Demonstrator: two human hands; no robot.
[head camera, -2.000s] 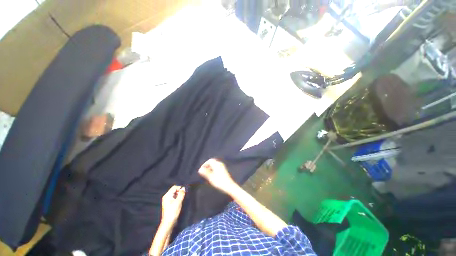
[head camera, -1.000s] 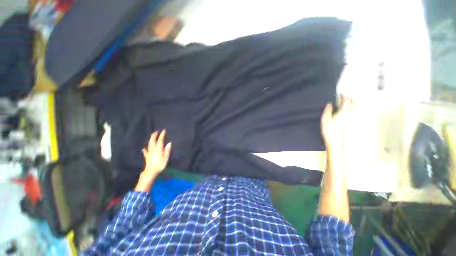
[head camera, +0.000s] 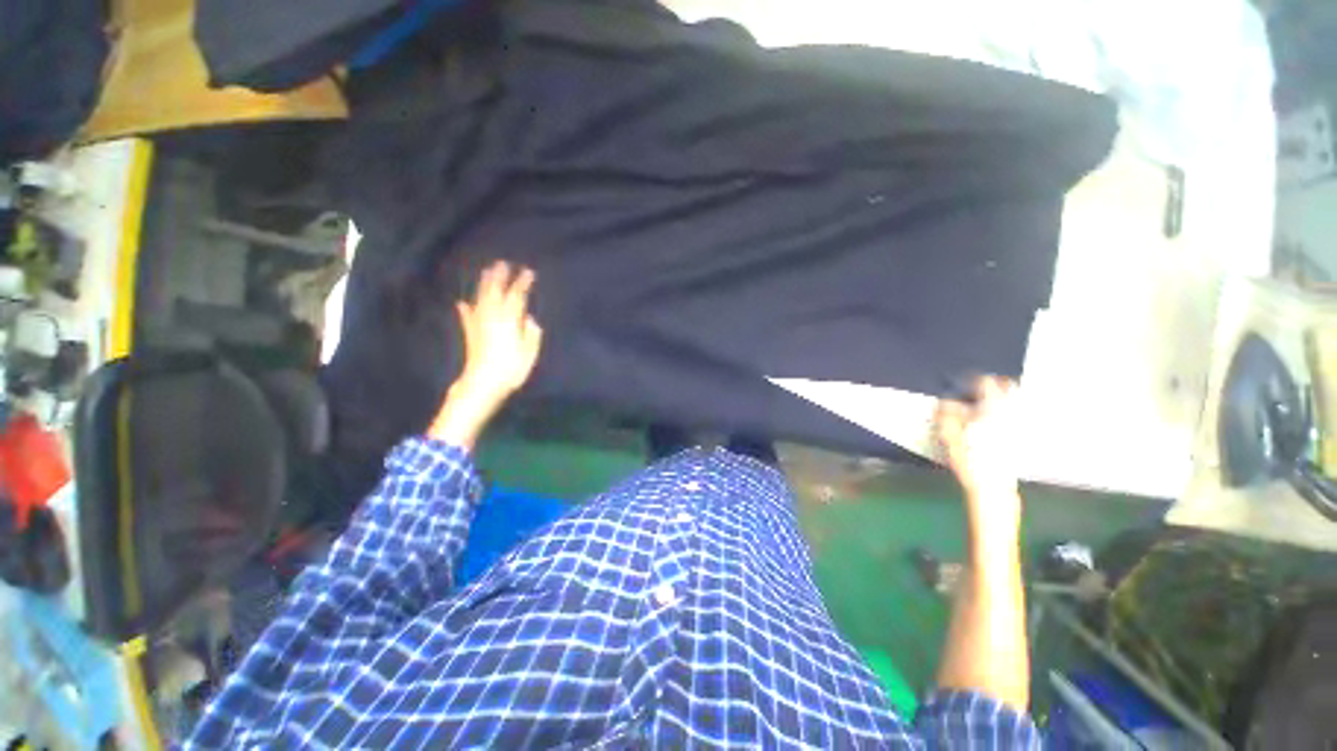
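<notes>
The dark garment piece lies spread and wrinkled over the white table. A narrow pointed opening at its lower right shows white. My left hand rests on the left part of the cloth, its fingers spread, holding nothing. My right hand is at the lower right corner of the cloth, fingers bent and pinching its edge; the fingertips are blurred. Small dark thread snips lie on the table to the right of the cloth.
The iron stands on its pale rest at the right end. A dark padded board is at the upper left. A black chair stands at left beside a yellow-edged table. The floor is green.
The view has turned and shifted. My hands were close together over the cloth, then moved apart. My right hand has moved from the cloth's right edge down to its lower corner.
</notes>
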